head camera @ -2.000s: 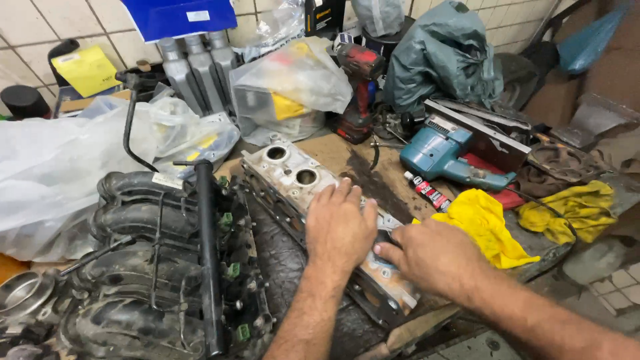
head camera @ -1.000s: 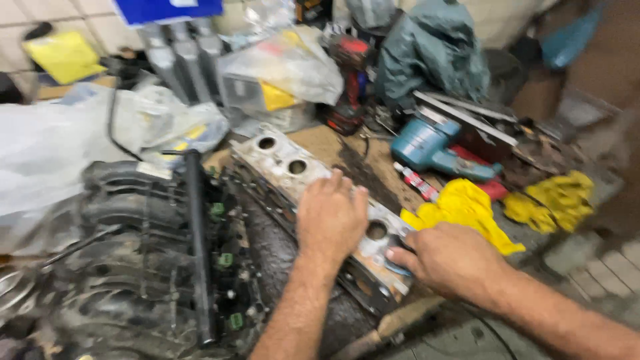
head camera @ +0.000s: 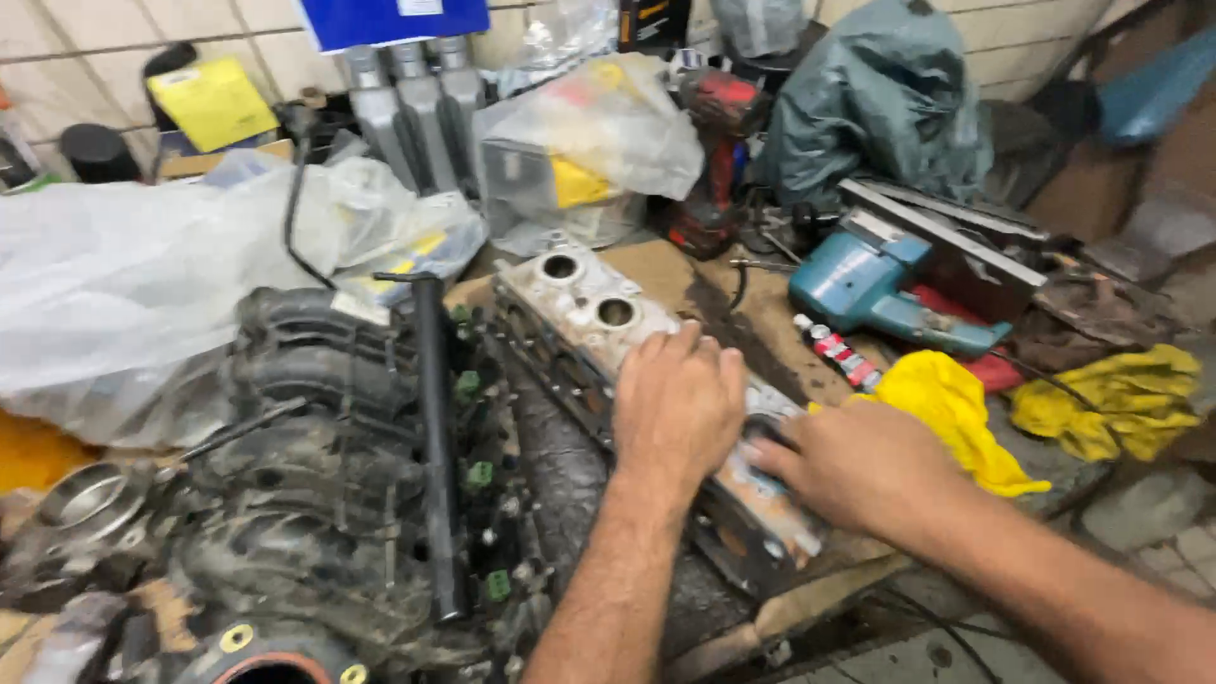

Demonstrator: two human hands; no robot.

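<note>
A long metal engine part with round bores, perhaps a cylinder head, lies diagonally on the bench. My left hand rests over its middle, back of the hand up, fingers bent over the top face; what is beneath the palm is hidden. Near the part's lower right end is my right hand, its fingertips at a bore there. Whether it holds something small cannot be made out, as the hand is blurred. Left of the part sits a dirty black plastic intake manifold, with a black T-handled tube tool lying across it.
Behind stand a red and black cordless power tool and a plastic-bagged box. To the right lie a teal power tool, a small tube, a yellow cloth and yellow gloves. Plastic sheeting covers the left back.
My right hand has shifted a little at the part's lower right end, where a bore showed beside it one second ago. My left hand stays on the part's middle.
</note>
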